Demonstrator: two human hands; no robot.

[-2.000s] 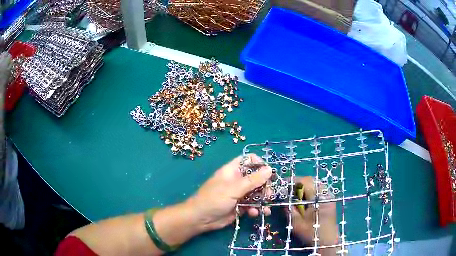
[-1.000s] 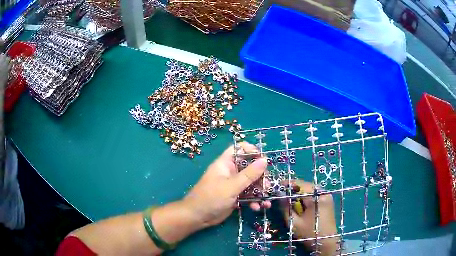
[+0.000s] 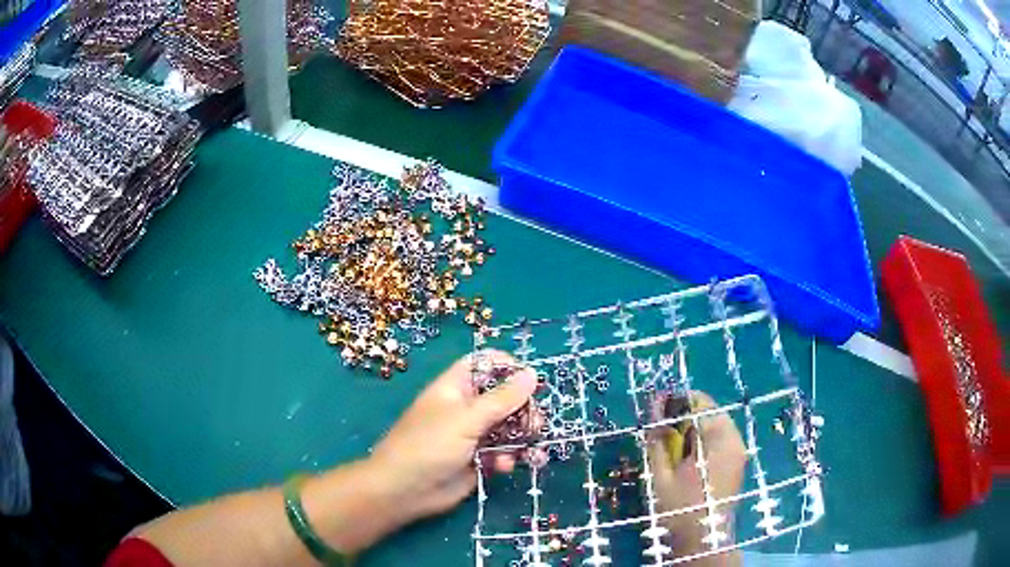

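My left hand (image 3: 460,426), bare with a green bangle at the wrist, grips the left side of a silver plated sprue frame (image 3: 620,434) and small parts at its edge. My right hand (image 3: 709,465) is behind the frame's bars, closed on yellow-and-dark nippers (image 3: 677,430) whose tips are near small silver parts in the frame's middle. Many top bars carry no parts. A loose parts pile (image 3: 382,266), silver and copper-gold, lies on the bench beyond my left hand. A few copper-gold parts show under the frame.
The blue plastic tray (image 3: 687,183) lies beyond the frame. A red tray (image 3: 941,366) with small parts is at far right. Stacked silver frames (image 3: 105,166) lie at left. Copper-gold frames (image 3: 443,44), a metal post (image 3: 264,66), a cardboard box (image 3: 665,39) and a whitish bag (image 3: 792,94) are behind.
The view has shifted, so the bench things sit further left and lower. The frame is tilted differently. My right hand and nippers have moved up, nearer the frame's middle parts.
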